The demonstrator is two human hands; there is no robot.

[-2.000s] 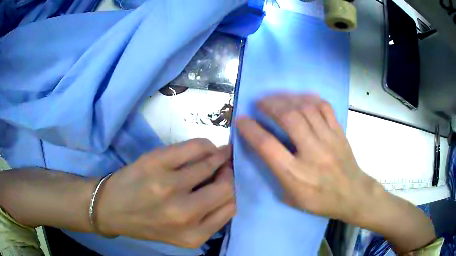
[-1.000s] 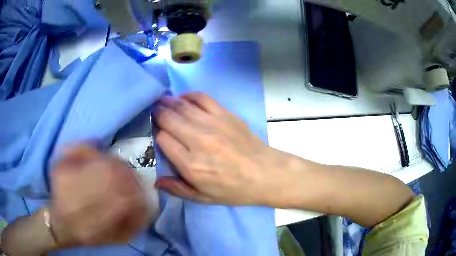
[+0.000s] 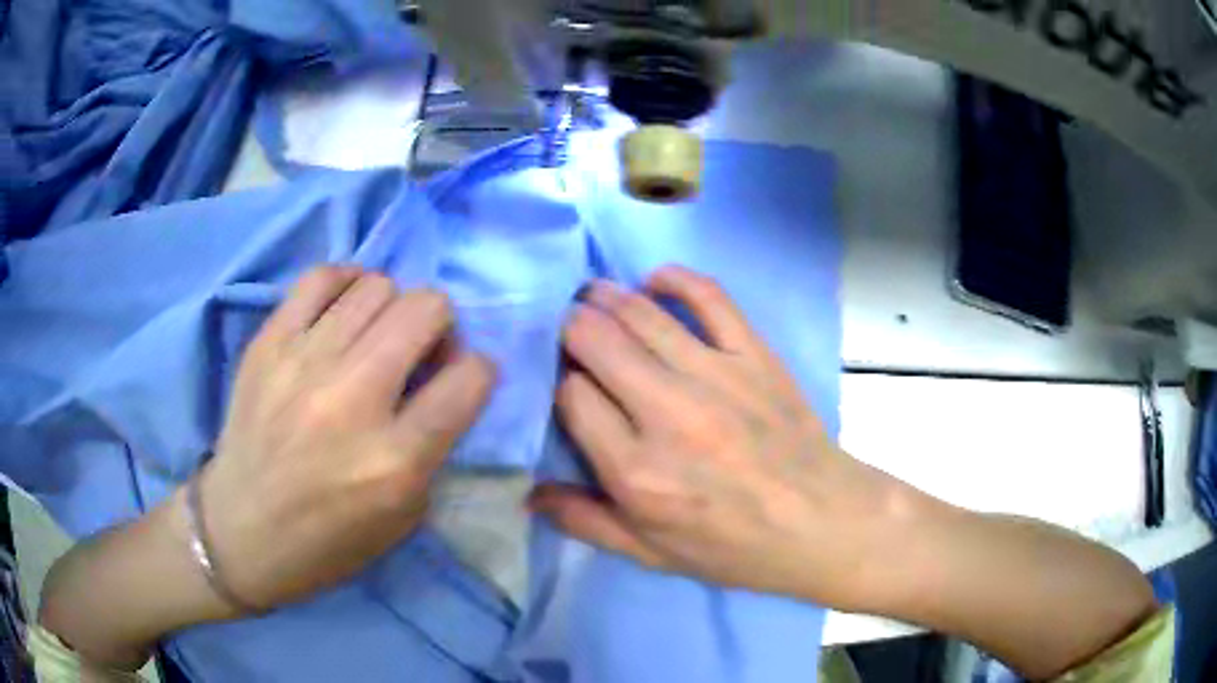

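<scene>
The light blue garment body [image 3: 147, 300] lies left of the needle and hangs over the near edge. A flat blue cut panel [image 3: 781, 267] lies right of the needle. The presser foot [image 3: 558, 134] sits on cloth under the bright light. My left hand [image 3: 350, 414] is on the garment body, fingertips bent into the cloth, thumb and fingers pinching a fold. My right hand [image 3: 694, 427] lies on the panel, its fingertips curled at the panel's left edge near the foot. The cloth under both palms is hidden.
The machine head [image 3: 854, 20] crosses the top, with a cream knob [image 3: 661, 163] right of the needle. A smartphone [image 3: 1014, 200] lies on the bed at right. Slim dark snips [image 3: 1152, 447] lie on the white table [image 3: 988, 434]. Bunched blue cloth [image 3: 100, 120] lies at the upper left.
My left hand has moved up and forward onto the garment cloth, which is now spread beside the foot. My right hand stays on the panel near its left edge. The view has shifted.
</scene>
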